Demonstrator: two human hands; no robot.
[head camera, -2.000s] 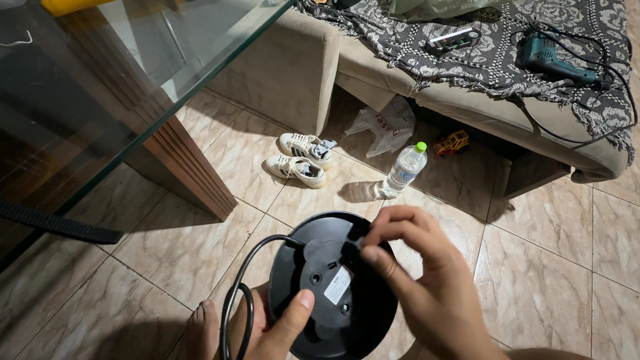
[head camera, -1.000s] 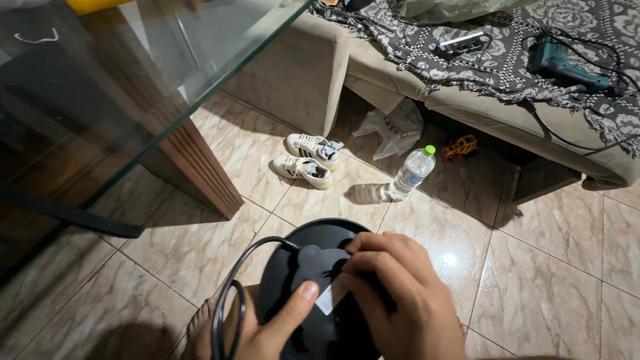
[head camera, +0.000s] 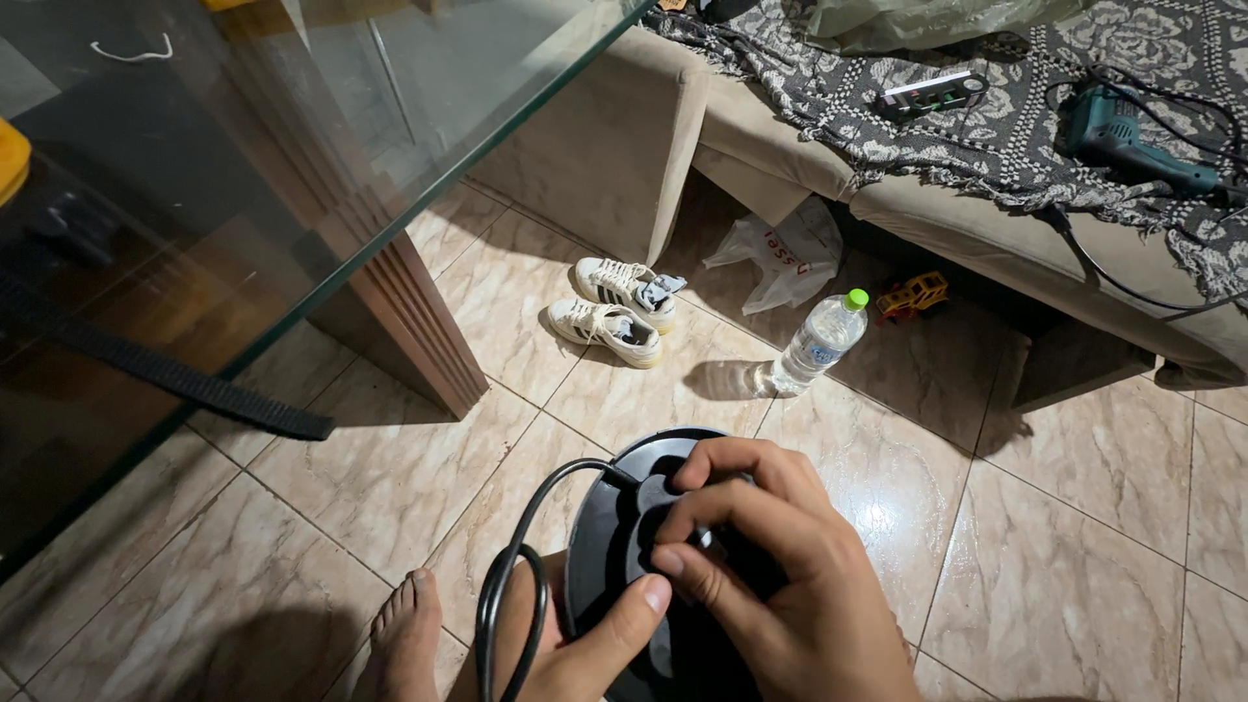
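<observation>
A round black plastic base with a raised hub is tilted toward me at the bottom centre. My left hand holds it from the lower left, the thumb pressed on its face. A black cable runs out of the hub, loops down and passes in front of my left hand. Over the hub, my right hand has its fingertips bent together; a small shiny spot shows beside them, and whatever they may pinch is hidden.
A glass tabletop on a wooden leg fills the left. White sneakers, a water bottle, a plastic bag and a toy vehicle lie beyond. A corded power drill rests on the sofa. A bare foot is lower left.
My right hand, at the base's right edge two seconds ago, is now over the hub and covers the pale label that showed earlier. The base is tilted more.
</observation>
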